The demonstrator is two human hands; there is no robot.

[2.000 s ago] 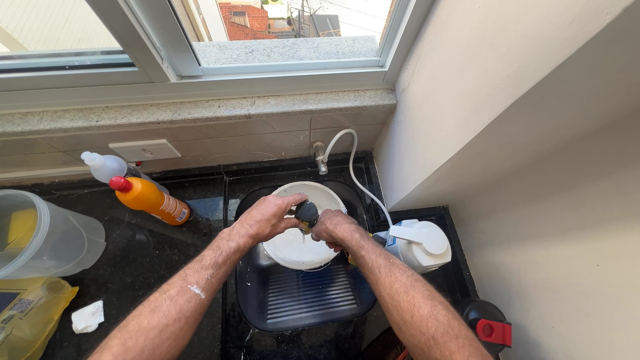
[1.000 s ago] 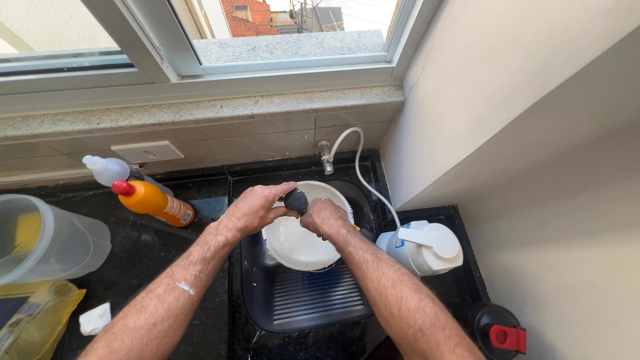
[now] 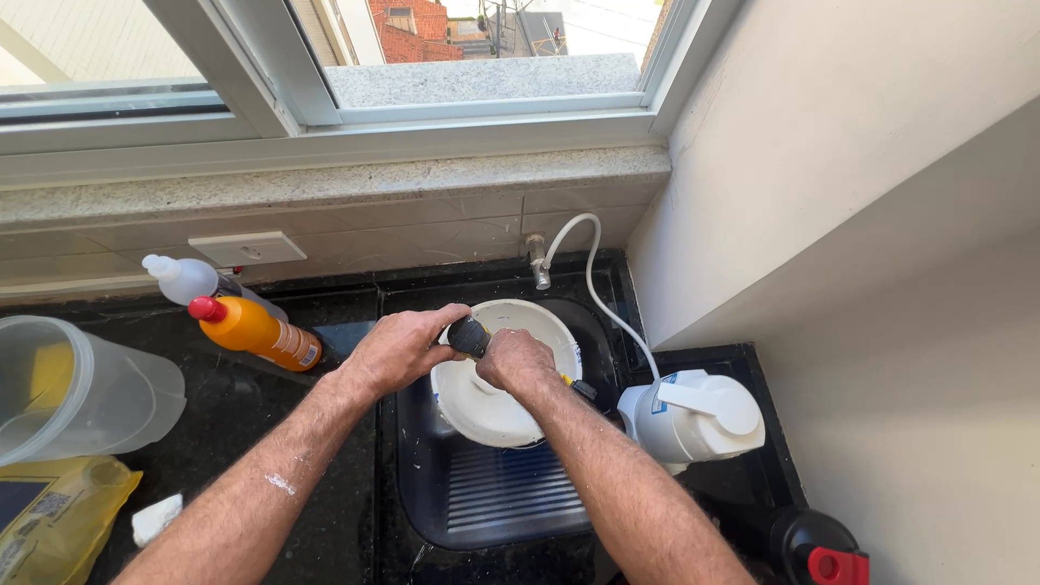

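My right hand (image 3: 516, 357) is closed around a black-and-yellow tool (image 3: 469, 335), whose exact kind I cannot tell. At the tool's round black end, the fingers and thumb of my left hand (image 3: 410, 349) grip it from the left. Both hands are over a round white bucket (image 3: 487, 426) with whitish material inside; the tool's lower part is hidden. The bucket stands in a dark sink basin (image 3: 422, 504) with a ribbed bottom. White smears mark my left forearm.
Left of the sink are an orange bottle (image 3: 260, 331), a clear bottle (image 3: 183, 280), a translucent container (image 3: 130, 398), a yellow bag (image 3: 73, 504) and a white lump (image 3: 157, 518). On the right are a white appliance (image 3: 699, 418) joined by a hose (image 3: 597, 284) to a tap (image 3: 537, 264), and a black-and-red bottle (image 3: 816, 540).
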